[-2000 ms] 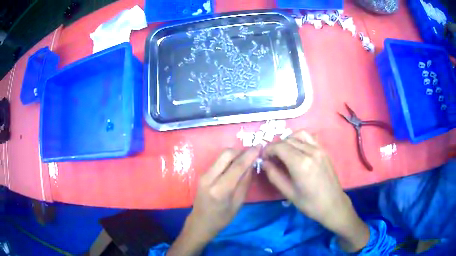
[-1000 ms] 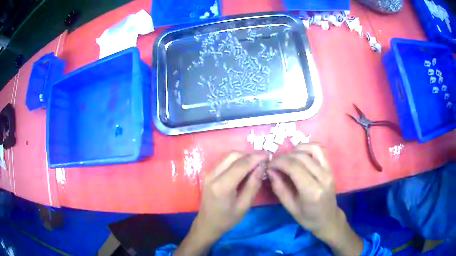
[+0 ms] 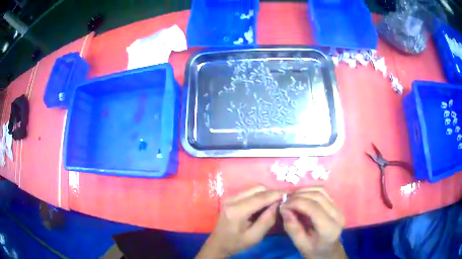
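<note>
My left hand (image 3: 249, 215) and my right hand (image 3: 313, 215) meet at the table's near edge, fingertips together. A small white piece (image 3: 284, 198) shows between the fingertips of both hands; its details are hidden by the fingers. Loose white plastic housings (image 3: 300, 170) lie in a pile just beyond my hands. Behind them is the metal tray (image 3: 218, 152) with many tiny slim clear pins (image 3: 268, 101) scattered in it. The pliers (image 3: 383, 164) lie on the red table to the right, jaws partly apart, touched by neither hand.
The large blue bin (image 3: 121, 170) is left of the tray, the right-hand blue bin (image 3: 423, 131) right of the pliers. Two blue bins (image 3: 219, 23) stand behind. White parts (image 3: 362, 58), a clear bag (image 3: 408, 31), white cloth (image 3: 154, 48) and dark ring-shaped item (image 3: 18, 117) lie around.
The view has shifted, so table things appear lower and further right, with more of the far bins showing. My hands still hold a small piece together at the near edge.
</note>
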